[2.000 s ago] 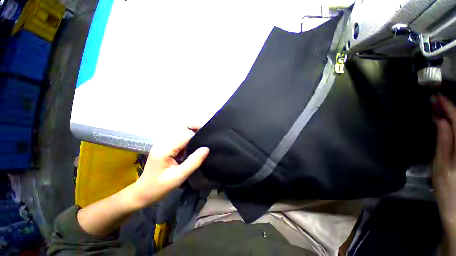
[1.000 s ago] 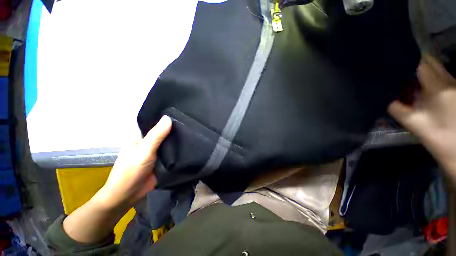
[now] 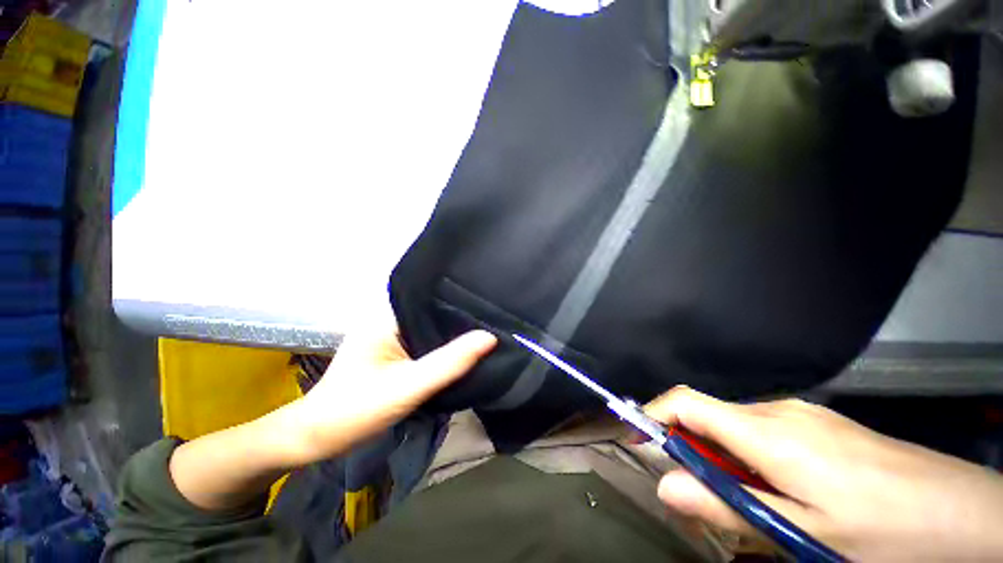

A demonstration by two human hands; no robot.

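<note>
A large black garment panel [image 3: 792, 231] lies under the machine and hangs over the table's front edge. A long grey strip [image 3: 621, 236] runs down it from the brass-yellow presser foot [image 3: 702, 86]. A short stitched line [image 3: 484, 308] crosses near the strip's lower end. My left hand [image 3: 374, 379] grips the panel's lower left edge, thumb on top beside the stitched line. My right hand [image 3: 792, 462] holds scissors [image 3: 588, 383] with dark blue and red handles. The blades look closed, their tip at the stitched line close to my left thumb. Whether the tip touches the cloth is unclear.
The white table [image 3: 275, 154] has a ruler-marked front edge [image 3: 237, 328] and a blue left edge. A yellow bin [image 3: 215, 385] stands below it. Blue bins [image 3: 33, 253] and another yellow one are at far left. A pale round machine part [image 3: 921, 88] is at upper right.
My right hand has come in from the right edge with the scissors to the stitched line. My left hand still holds the panel's edge. The view has shifted; the cloth remains under the presser foot.
</note>
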